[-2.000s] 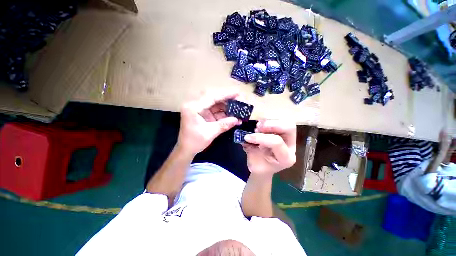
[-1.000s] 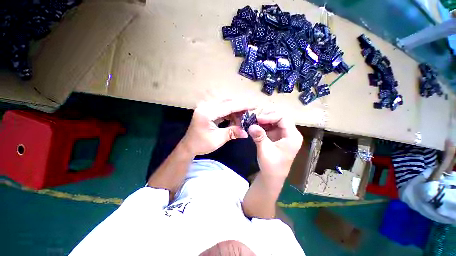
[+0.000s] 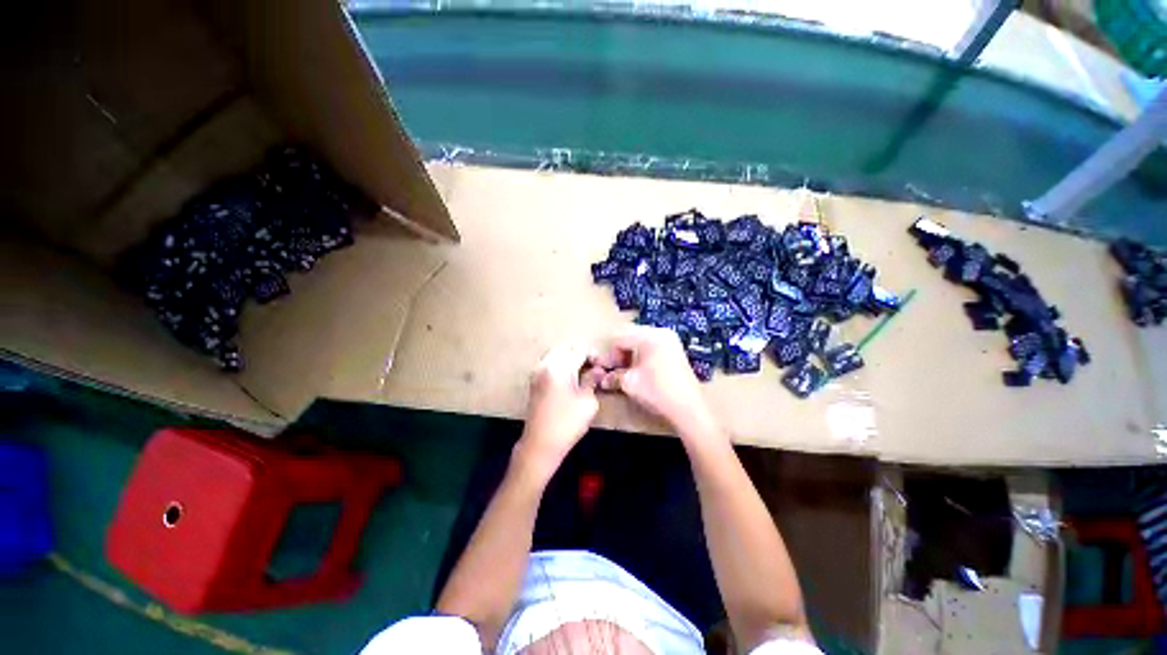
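My left hand [image 3: 561, 399] and my right hand [image 3: 650, 374] meet at the bench's front edge. Their fingertips close together around a small dark part [image 3: 604, 374], mostly hidden by the fingers. The central heap of black parts [image 3: 736, 288], with pale dots on their faces, lies just beyond and right of my right hand. A thin green strip [image 3: 883, 323] lies at its right side.
A large cardboard carton [image 3: 399, 160] with black parts [image 3: 243, 250] inside stands at the left. The right-hand heap [image 3: 1011, 305] and another pile [image 3: 1142, 279] lie farther right. A red stool [image 3: 192, 518] and a small open carton [image 3: 896, 563] are below the bench.
The view has swung up and left, showing more of the large carton and the green surface behind. The patterned block and smaller piece, seen apart at first, are no longer distinguishable between my closed fingers.
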